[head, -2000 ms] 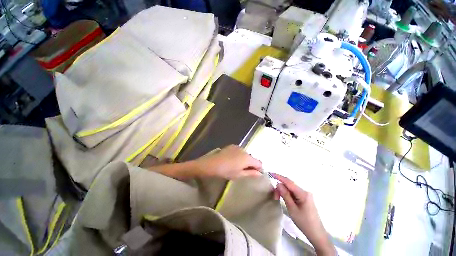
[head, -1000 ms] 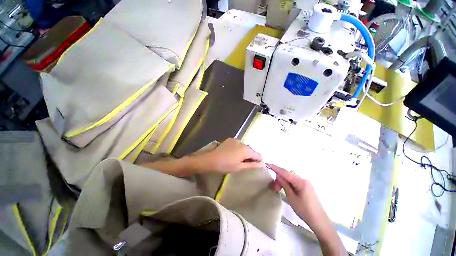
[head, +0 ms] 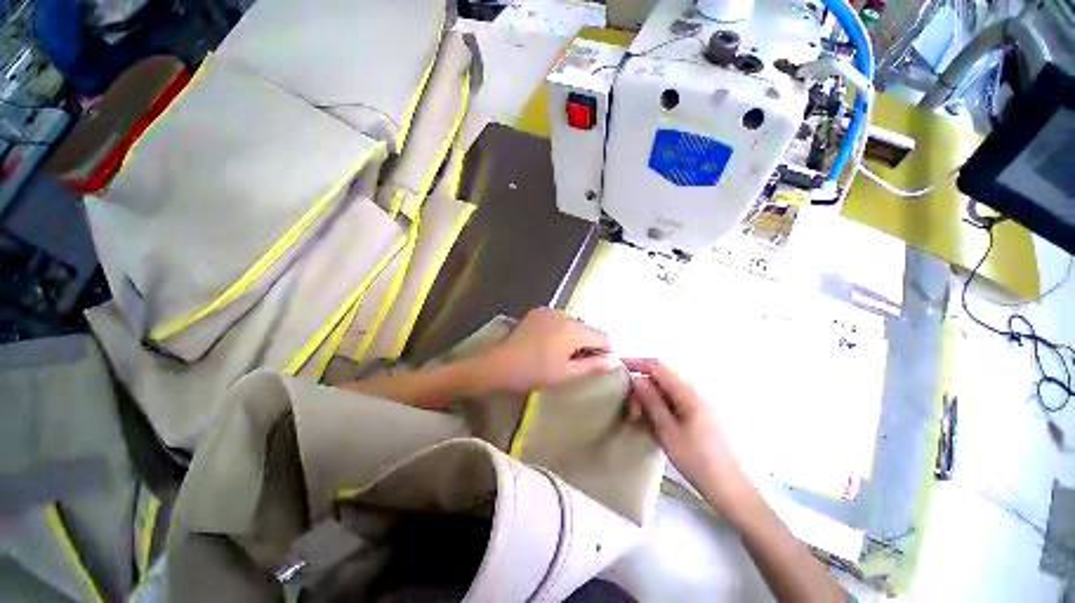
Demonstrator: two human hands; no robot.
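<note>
A beige fabric workpiece [head: 589,442] with yellow binding tape [head: 526,424] lies curled into an open tube in front of me. My left hand [head: 552,353] is closed on its upper edge. My right hand [head: 670,406] pinches at the same edge, close to the left fingertips. A small white item [head: 638,375] shows between the fingers of both hands; what it is I cannot tell. A small shiny metal piece [head: 291,570] lies inside the fabric at the lower left. The hands are in front of the sewing machine head [head: 696,136], not under it.
Stacked beige pieces [head: 254,194] with yellow edges lie at the left. A dark grey board [head: 513,212] lies beside the machine. A white plate [head: 754,365] is under and before the head. A control screen [head: 1031,171] stands right. A dark slim object [head: 947,436] lies on the right table.
The view has shifted, so the machine sits higher in the picture. Both hands stay at the fabric edge, with the right fingers slightly moved. The tube opening has shifted a little.
</note>
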